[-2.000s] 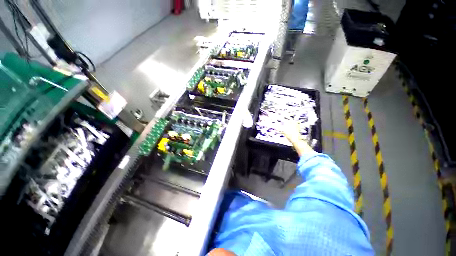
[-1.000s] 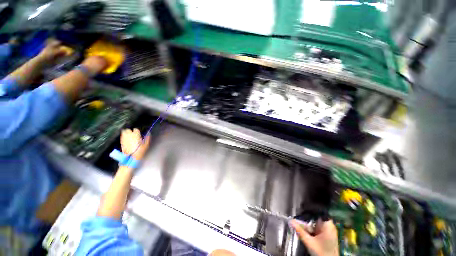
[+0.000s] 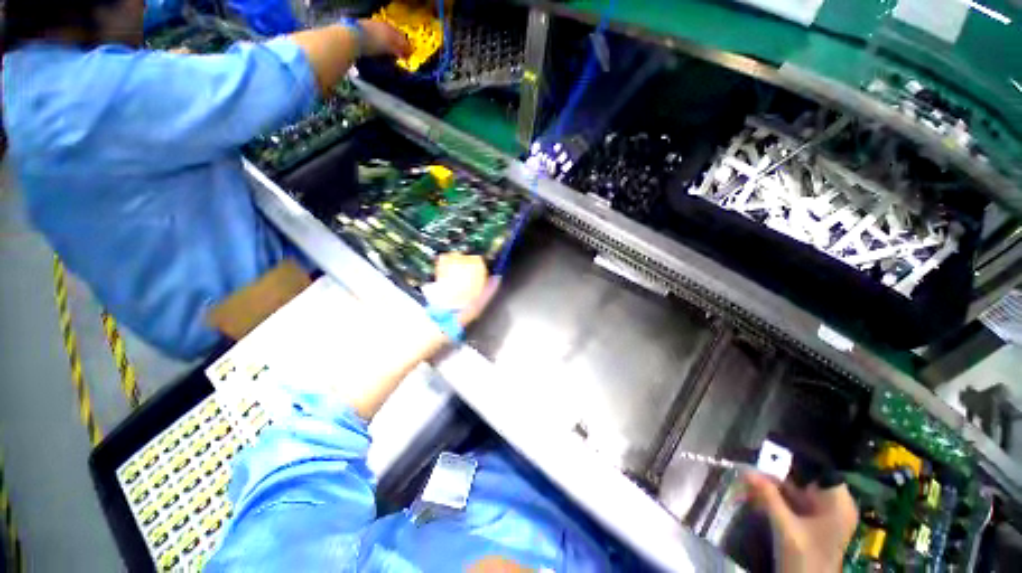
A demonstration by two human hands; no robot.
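Note:
A green circuit board (image 3: 431, 213) with a yellow part lies in a dark carrier on the conveyor at upper left. My left hand (image 3: 460, 289), with a light-blue wrist band, is at its near right corner; whether the fingers grip the carrier is unclear. My right hand (image 3: 809, 520) is low at right, cut off by the bottom edge. It pinches a long thin white strip (image 3: 723, 459) with a square white end, over the conveyor beside another crowded green board (image 3: 925, 504).
A black bin of white strips (image 3: 829, 202) and dark small parts (image 3: 633, 168) stand beyond the far rail. A white tray of yellow-black parts (image 3: 185, 481) is at lower left. Another person (image 3: 157, 134) in a blue smock works at upper left, hand on yellow parts.
The view has turned from the bin on the floor side to the conveyor, then shifted left. The board at left now shows fully, with my left hand at its corner. My right hand still holds the strip.

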